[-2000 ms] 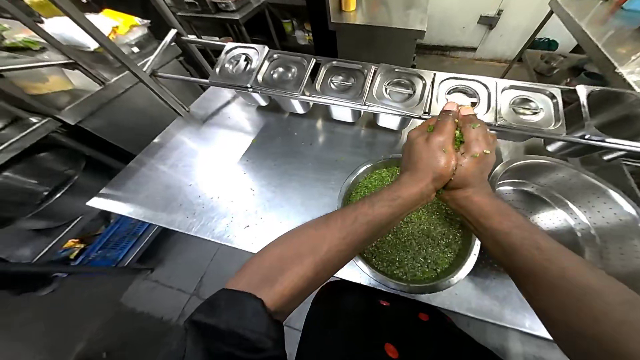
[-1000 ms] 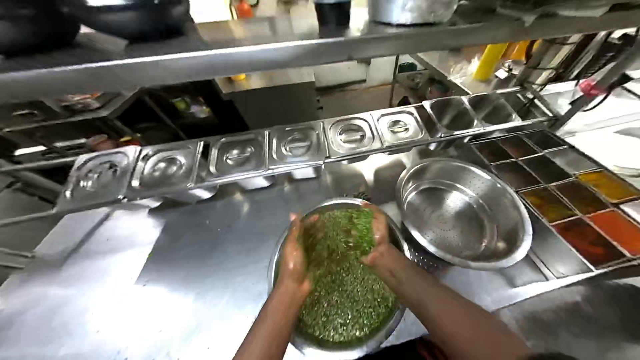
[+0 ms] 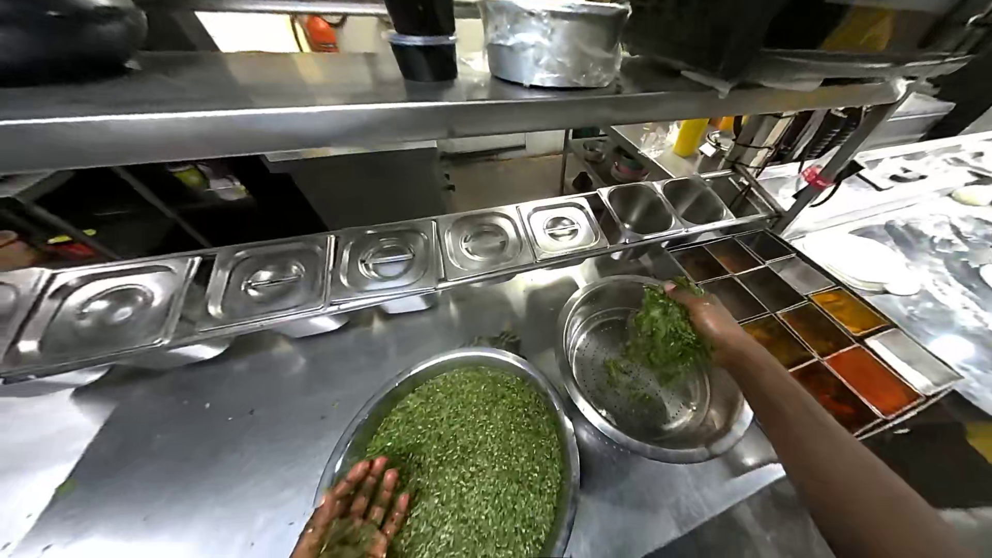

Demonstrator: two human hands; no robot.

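Observation:
Finely chopped green herbs [image 3: 480, 457] float in a round steel bowl [image 3: 571, 465] at the lower middle. My left hand [image 3: 358, 508] is palm up over the bowl's left edge, fingers apart, with wet green bits on the palm. To the right, my right hand [image 3: 701, 314] is closed on a clump of wet chopped herbs [image 3: 665, 333] above a perforated steel colander [image 3: 604, 380]. Loose herb bits show beneath the clump; whether they are falling or lying in the colander I cannot tell.
A row of lidded steel pans [image 3: 387, 260] runs behind the bowls, below a steel shelf [image 3: 310, 116]. At the right stands a rack of spice compartments [image 3: 872, 380]. Bits lie on the steel counter [image 3: 232, 434].
My hands, both in the herb bowl a second ago, are now apart. The right one has moved right to the colander with a clump of herbs; the left is at the bowl's left edge.

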